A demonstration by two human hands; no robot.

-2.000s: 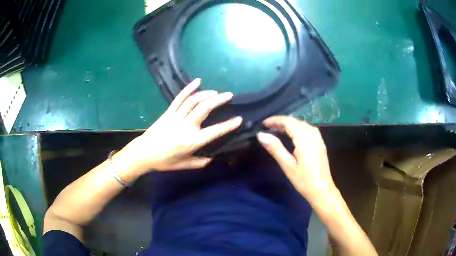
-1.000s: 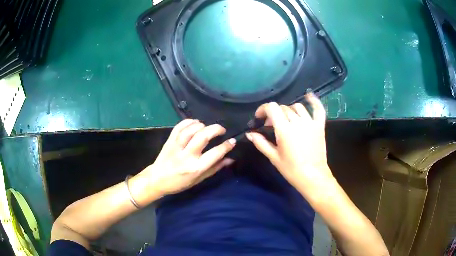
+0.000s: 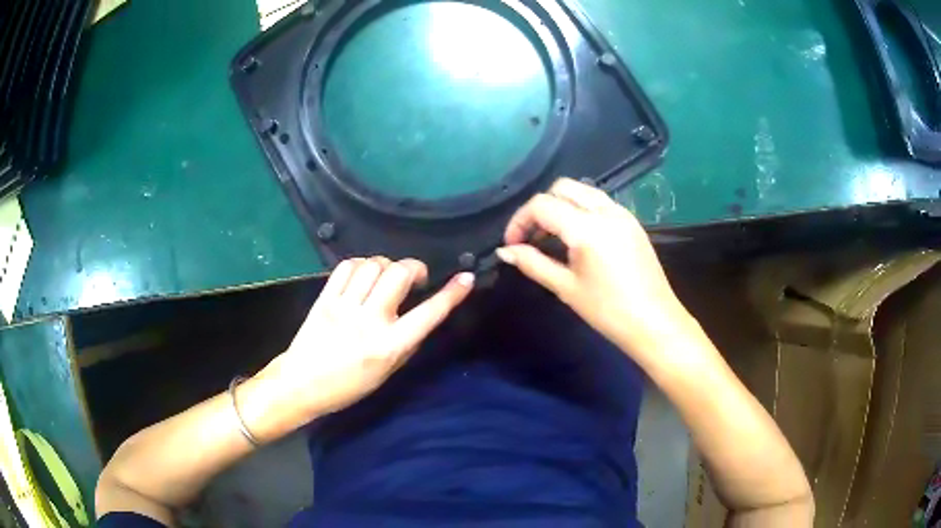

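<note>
A square black plastic frame (image 3: 356,211) with a large round opening lies on the green bench. Its near corner overhangs the front edge against dark blue clothing. My left hand (image 3: 361,330) lies at the frame's near left edge, its index fingertip pressing beside a round stud. My right hand (image 3: 578,248) pinches a thin black sealing strip (image 3: 491,258) between thumb and index finger at the near edge, just right of that stud. Most of the strip is hidden or blends with the black frame.
Nested black frames (image 3: 41,83) stand at the upper left. Another black frame (image 3: 898,77) lies at the upper right. Pale dotted sheets show at the left (image 3: 14,258) and behind the frame. A brown cardboard box (image 3: 825,382) is below the bench edge (image 3: 743,221) at right.
The frame first shifted nearer, then left in the view along with the surroundings. My left hand moved off the frame's face to its near edge. My right hand stays pinched at the near edge.
</note>
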